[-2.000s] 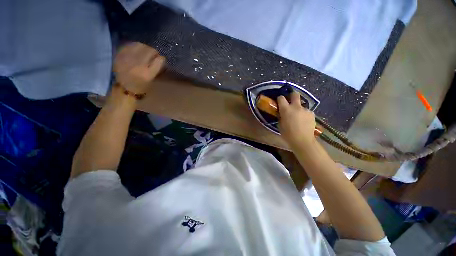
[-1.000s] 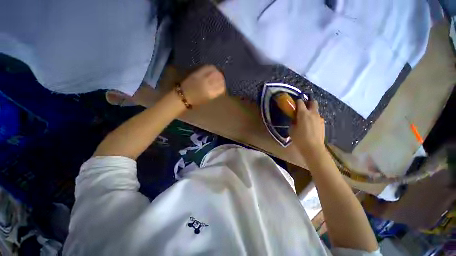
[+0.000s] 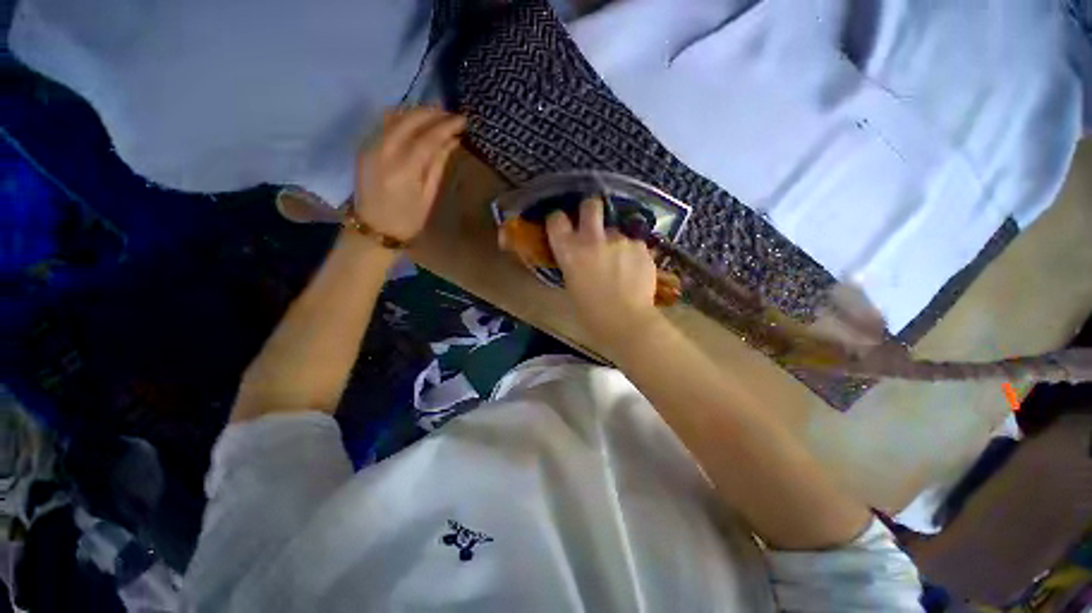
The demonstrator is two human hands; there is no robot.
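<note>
A dark speckled garment panel (image 3: 719, 228) lies along the near part of the table, with white interfacing (image 3: 766, 120) above it. My right hand (image 3: 605, 269) is closed on the wooden handle of the steam iron (image 3: 671, 213), which sits at the panel's near edge, its tip towards the left. My left hand (image 3: 410, 168) is left of the iron at the left end of the panel's near edge, fingertips close to or on the cloth; whether it pinches the cloth cannot be told. The steam hose (image 3: 958, 369) runs right from the iron across the panel's corner.
The tan table (image 3: 874, 449) has its near edge close to my body. Another white-backed piece (image 3: 228, 96) hangs over the table's left side. A small orange tool (image 3: 1012, 395) lies at the right, by the hose. Blue bundles (image 3: 54, 287) are at the far left.
The iron has moved left along the panel's near edge in my right hand and turned. My left hand went right, then back left, and its fingers have opened out. The panel has shifted in view.
</note>
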